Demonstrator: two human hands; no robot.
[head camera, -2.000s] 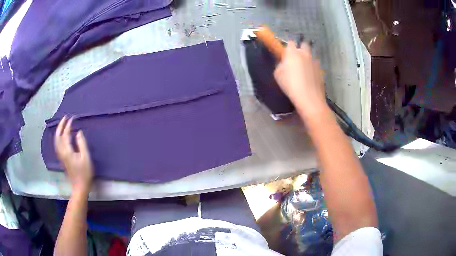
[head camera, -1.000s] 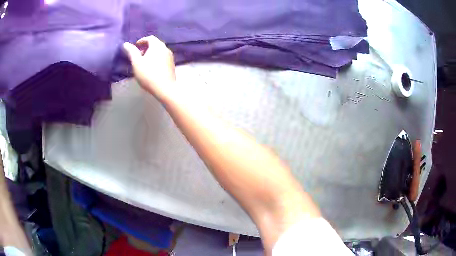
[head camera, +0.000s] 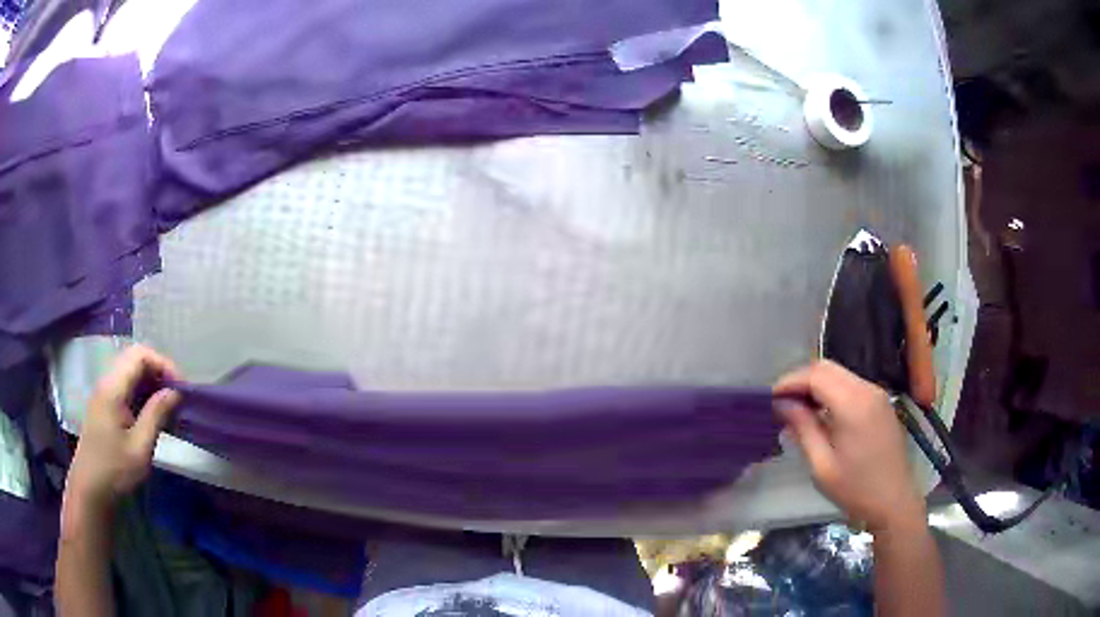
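A purple panel (head camera: 483, 446) is stretched lengthwise between my two hands along the near edge of the table, folded or hanging down, its lower part blurred. My left hand (head camera: 130, 416) pinches its left end. My right hand (head camera: 850, 440) pinches its right end. The steam iron (head camera: 869, 313) lies on its side at the right, just beyond my right hand, its orange handle facing right. Nobody holds it.
Stacked purple panels (head camera: 398, 72) cover the far left and left side of the pale ironing table (head camera: 507, 265). A white tape roll (head camera: 838, 112) sits at the far right, with a whitish strip by the stack. The iron's cord (head camera: 953, 470) runs off the right edge.
The earlier flat panel left the near area, and my hand reached to the stack. Now both hands hold a purple panel at the near edge. The iron was let go and rests at the right.
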